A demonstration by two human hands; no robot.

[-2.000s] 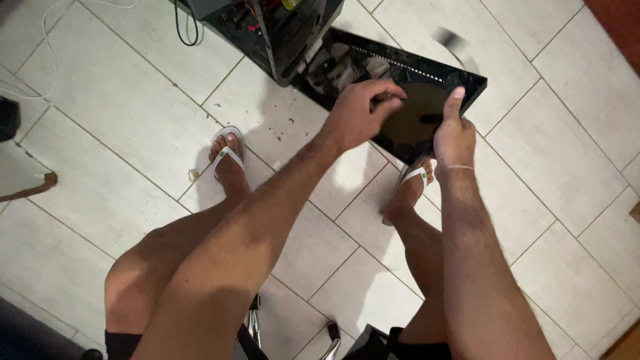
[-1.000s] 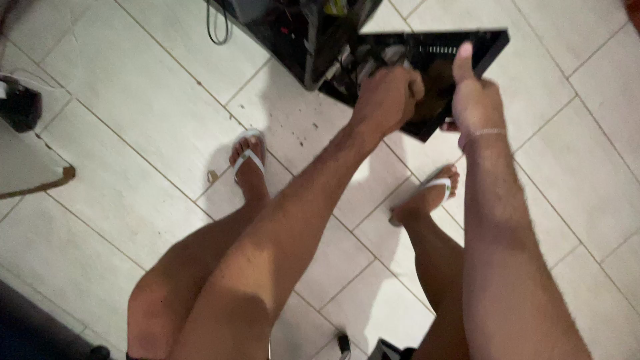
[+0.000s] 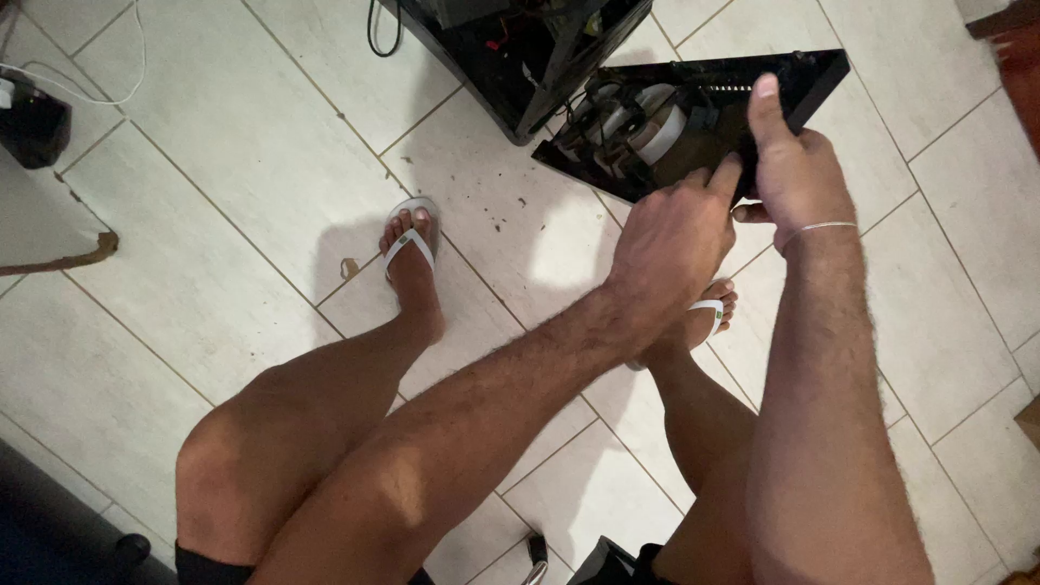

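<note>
A shallow black panel [image 3: 780, 73], which looks like the front panel of a computer case, is tilted above the floor. Round fan-like parts and dark cables show on its inner side. My right hand [image 3: 804, 162] grips its right end, thumb on the inner face. The fingers of my left hand [image 3: 682, 227] reach onto the lower edge and inner face near my right hand; their tips are partly hidden, so I cannot tell whether they pinch anything. Beside the panel's left end stands an open black computer case [image 3: 520, 122] with red and yellowish parts inside.
Small dark crumbs [image 3: 498, 219] lie on the tiled floor between my feet in white flip-flops [image 3: 414, 244]. A black cable loop [image 3: 384, 32] hangs by the case. At the far left are a black device [image 3: 32, 126] and a white cable [image 3: 122, 99].
The panel has turned, and its inner side with the round parts faces me more. My left hand has moved from over the panel's middle to its lower edge. My right hand keeps hold of the right end.
</note>
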